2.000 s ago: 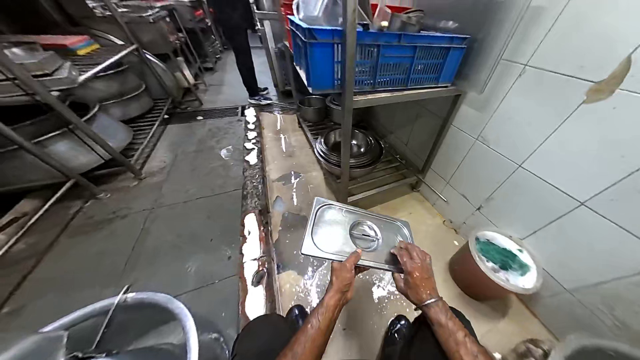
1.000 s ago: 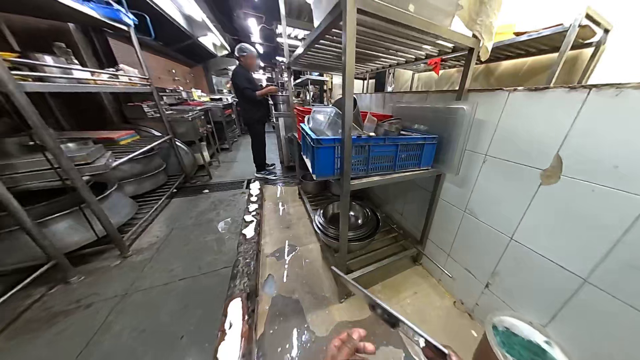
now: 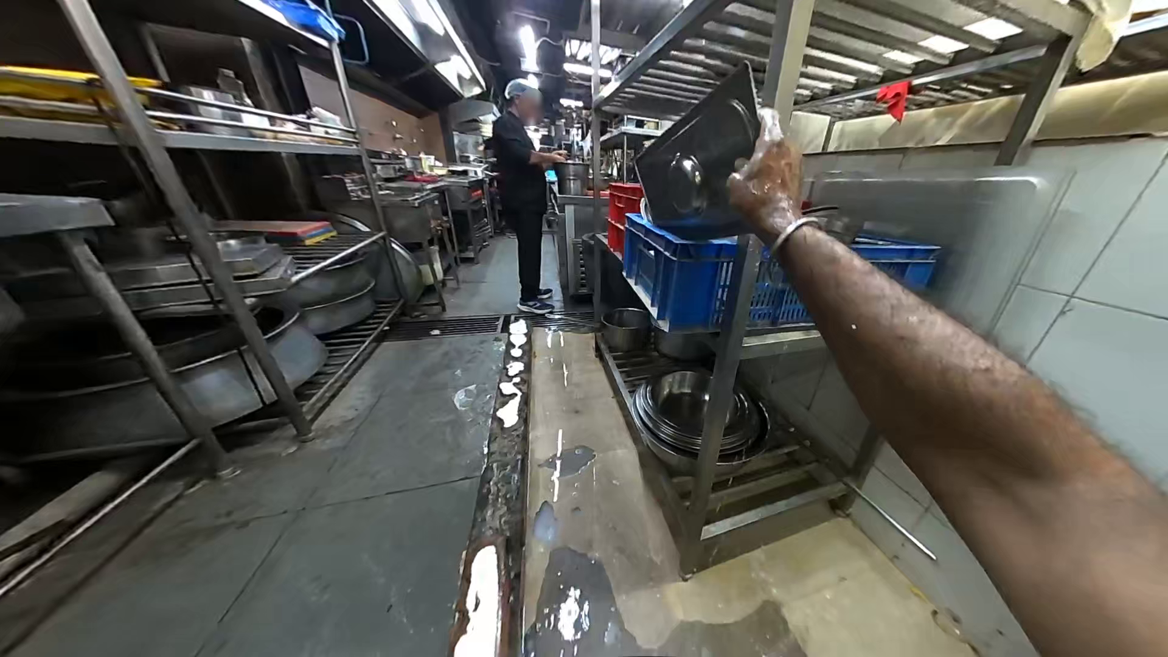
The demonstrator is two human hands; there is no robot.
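Note:
My right hand (image 3: 769, 182), its fingers wet and a bangle at the wrist, grips the edge of a rectangular steel pan lid (image 3: 701, 164). The lid is tilted, with its round handle recess showing. It is held up in front of a blue plastic crate (image 3: 680, 274) on the middle shelf of a metal rack. Whether lid and crate touch, I cannot tell. My left hand is out of view.
Nested steel bowls (image 3: 698, 411) and a steel pot (image 3: 626, 328) sit on the rack's slatted lower shelf. A person (image 3: 522, 182) in dark clothes stands farther down the aisle. Large metal pans (image 3: 210, 365) fill the left rack. The floor (image 3: 584, 511) has wet patches.
Two seconds ago both hands held the lid low over the floor; now my right hand has raised it to the rack and my left hand has gone from view. The view has tilted up.

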